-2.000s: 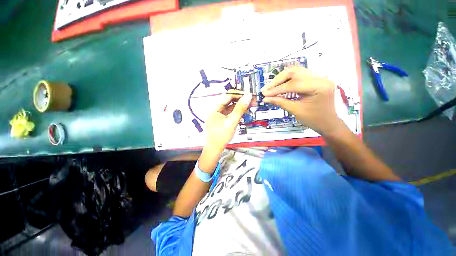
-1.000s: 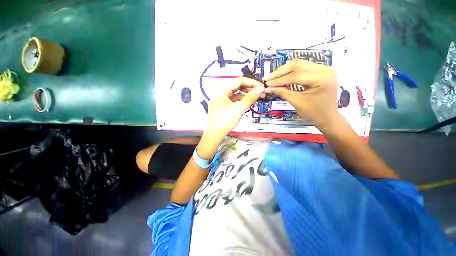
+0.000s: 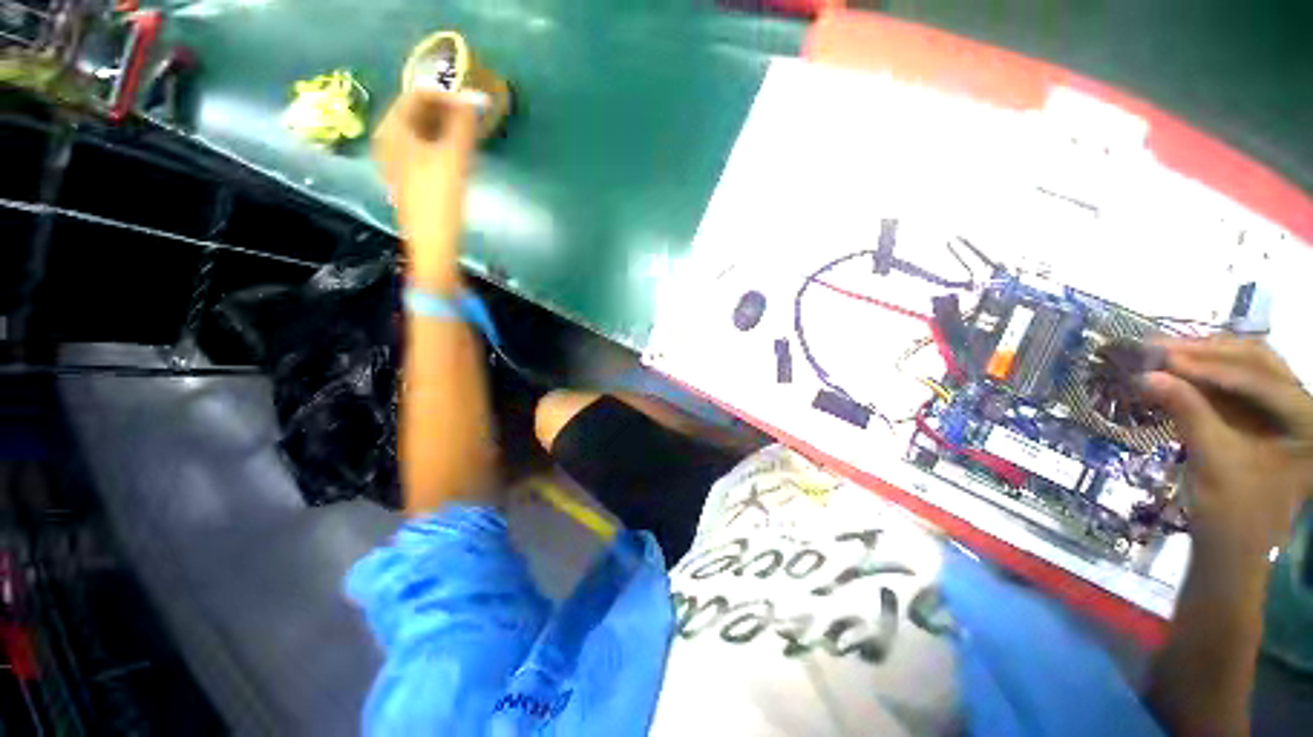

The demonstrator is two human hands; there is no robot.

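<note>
The white panel (image 3: 850, 159) lies tilted in view. The motherboard (image 3: 994, 432) sits on it, with the CPU cooler (image 3: 1116, 377) and memory slots with an orange label (image 3: 1012, 343). Thin red and black wires (image 3: 806, 324) run left of the board, with black tape strips (image 3: 842, 408) on the panel. My left hand (image 3: 429, 144) is blurred at the tan tape roll (image 3: 493, 104) on the bench; a small pale bit shows by its fingers, and its grip is unclear. My right hand (image 3: 1224, 410) is over the cooler's right side, fingertips close together; whether it holds anything is unclear.
The green bench (image 3: 619, 144) runs behind. Yellow crumpled material (image 3: 328, 110) lies left of the tape roll. A red-orange pad (image 3: 1008, 65) borders the panel. A black plastic bag (image 3: 339, 382) hangs below the bench edge at left.
The view has swung left. My hands have parted: the left has moved from the board to the tape roll, and the right has shifted onto the cooler. The dark strip between my fingertips no longer shows.
</note>
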